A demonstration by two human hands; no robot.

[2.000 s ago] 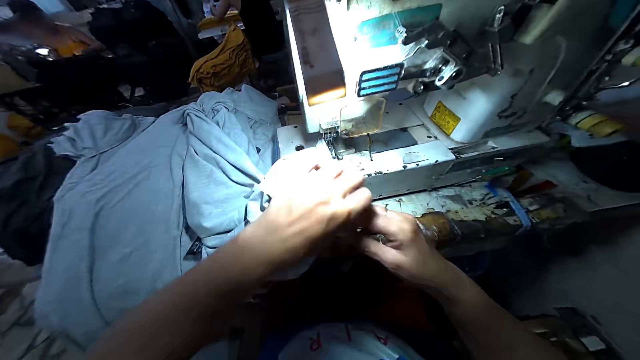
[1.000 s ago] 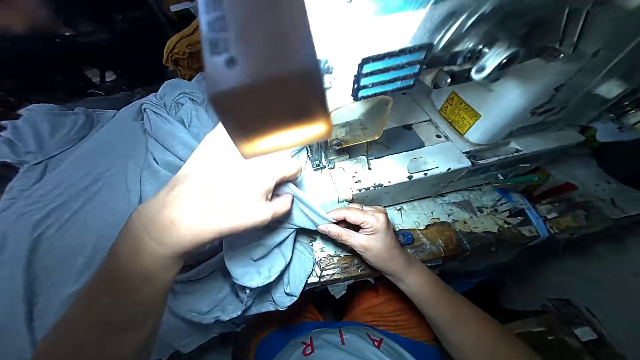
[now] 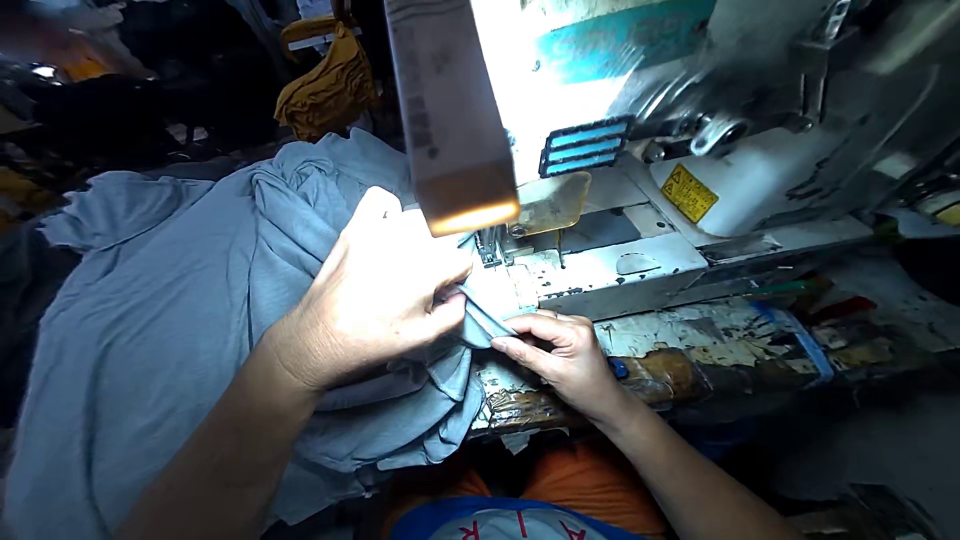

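Note:
A grey-blue knit garment [image 3: 165,330] lies in folds at the left of an industrial sewing machine [image 3: 592,67]. My left hand [image 3: 382,292] pinches a folded edge of the cloth between thumb and fingers, just left of the presser foot [image 3: 489,251]. That same edge runs on to my right hand [image 3: 559,349], which grips its end between thumb and forefinger in front of the machine bed [image 3: 630,266]. Part of the needle area is hidden behind a lamp head [image 3: 457,120], and glare whitens the left hand.
The worn table edge [image 3: 660,375] is wrapped with tape. A blue strip [image 3: 806,349] and a red item [image 3: 844,309] lie on the table at the right. Mustard cloth [image 3: 326,82] hangs behind the garment. A clear guard [image 3: 551,202] stands beside the needle area.
Two seconds ago both hands were close together by the presser foot; now they are apart, with the cloth edge stretched between them. The view has shifted.

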